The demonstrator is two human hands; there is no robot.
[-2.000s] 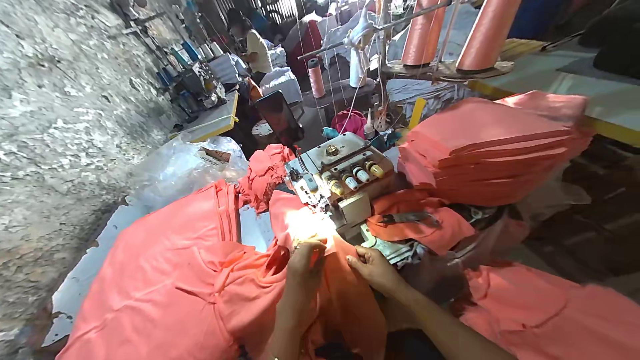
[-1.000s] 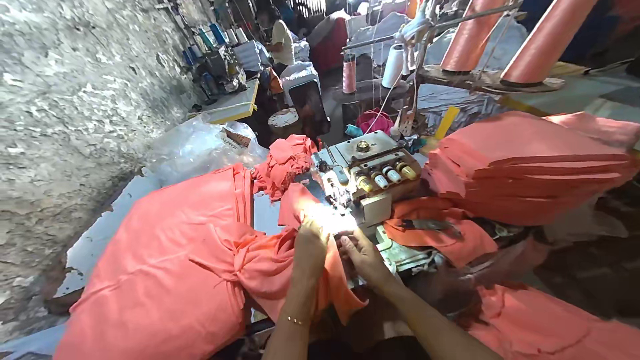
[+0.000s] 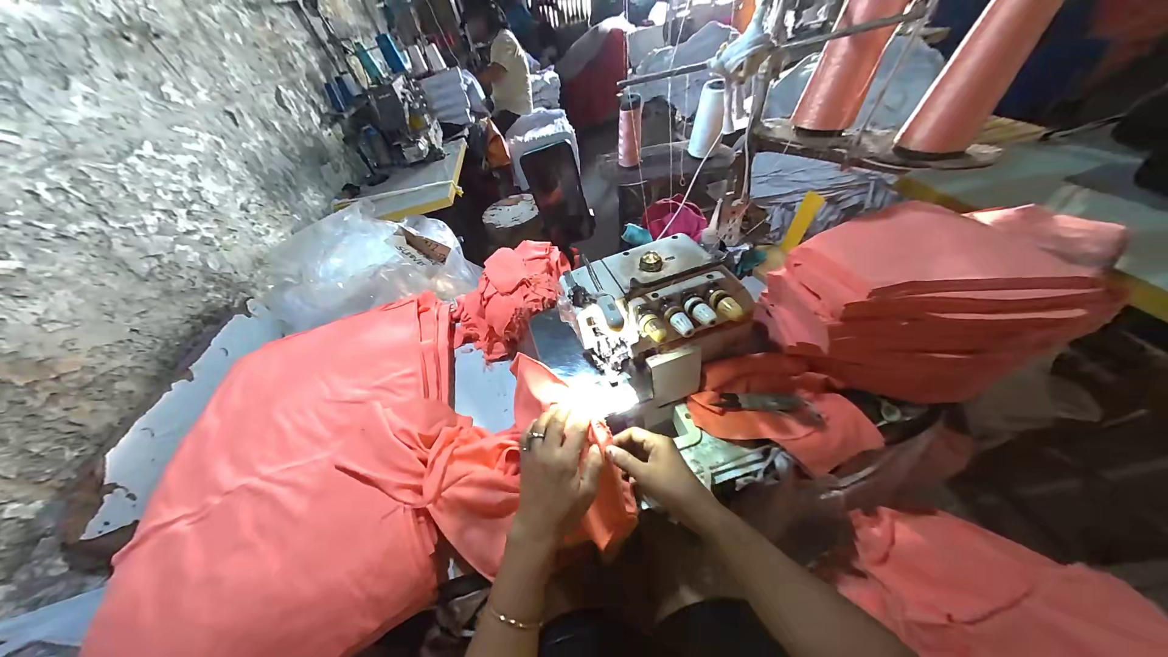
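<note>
An overlock sewing machine (image 3: pixel 671 292) with several thread tension knobs stands at the centre, its lamp glaring over the needle area. Coral fabric (image 3: pixel 613 506) runs up to the presser foot, which the glare hides. My left hand (image 3: pixel 558 465), with a ring and a bracelet, lies on this fabric just in front of the foot, fingers pressing it. Close by on the right, my right hand (image 3: pixel 652 461) pinches the fabric's edge between thumb and fingers. Coral cloth (image 3: pixel 292 484) is heaped to the left, and a bunched coral piece (image 3: pixel 516 292) lies behind it. Thread snips (image 3: pixel 762 402) rest on cloth right of the machine.
A stack of coral cut pieces (image 3: pixel 940 301) stands at the right, more coral cloth (image 3: pixel 985 584) below it. Large coral thread cones (image 3: pixel 981 78) stand behind. Clear plastic bags (image 3: pixel 365 265) lie by the rough wall (image 3: pixel 164 164). A person (image 3: pixel 506 73) is in the background.
The view has shifted. My hands stay at the fabric by the machine's foot; the left fingers, bent over the cloth two seconds ago, now lie flatter on it.
</note>
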